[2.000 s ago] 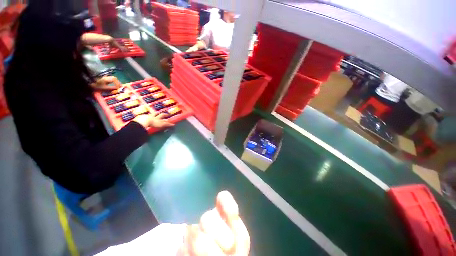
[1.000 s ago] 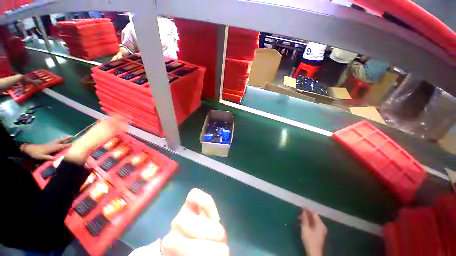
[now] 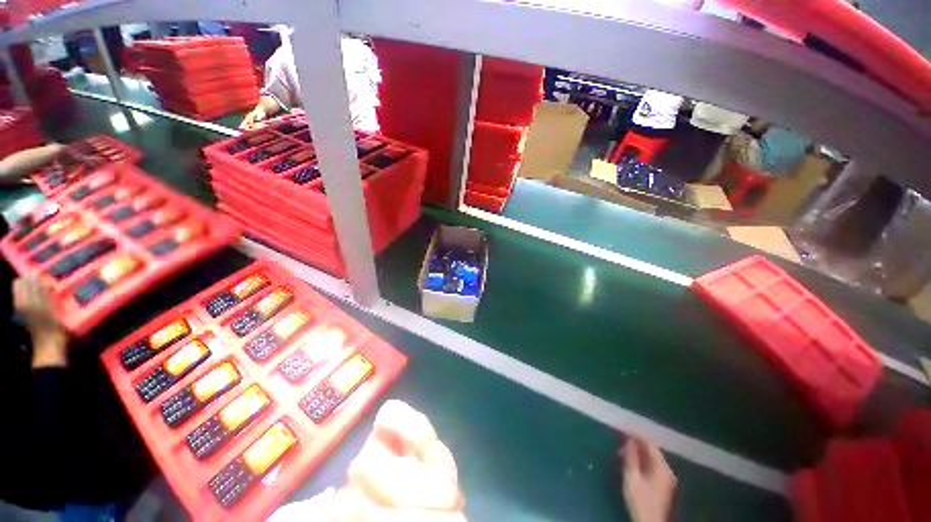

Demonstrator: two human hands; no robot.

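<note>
A red tray (image 3: 352, 428) lies on the green bench at the left front, with two rows of keypad phones (image 3: 229, 420) face up, orange-yellow screens lit. My left hand (image 3: 406, 464) is curled beside the tray's right edge, washed out by glare; nothing shows in it, and whether it touches the tray is unclear. My right hand (image 3: 648, 479) is low over the bench to the right, empty, fingers slightly bent and apart, cut off by the bottom edge.
A neighbour's hand (image 3: 39, 311) is at a second phone tray (image 3: 219, 240). Behind are a metal post (image 3: 342, 173), stacked trays (image 3: 276, 219) and a small carton (image 3: 449, 306) of blue and dark blocks. An empty tray (image 3: 786, 326) tilts at right, near more stacked trays (image 3: 852, 479).
The view swung right at first. The phone tray now lies nearer my left hand, and a second phone tray shows behind it. The neighbour's arms have moved back left. My right hand came into view.
</note>
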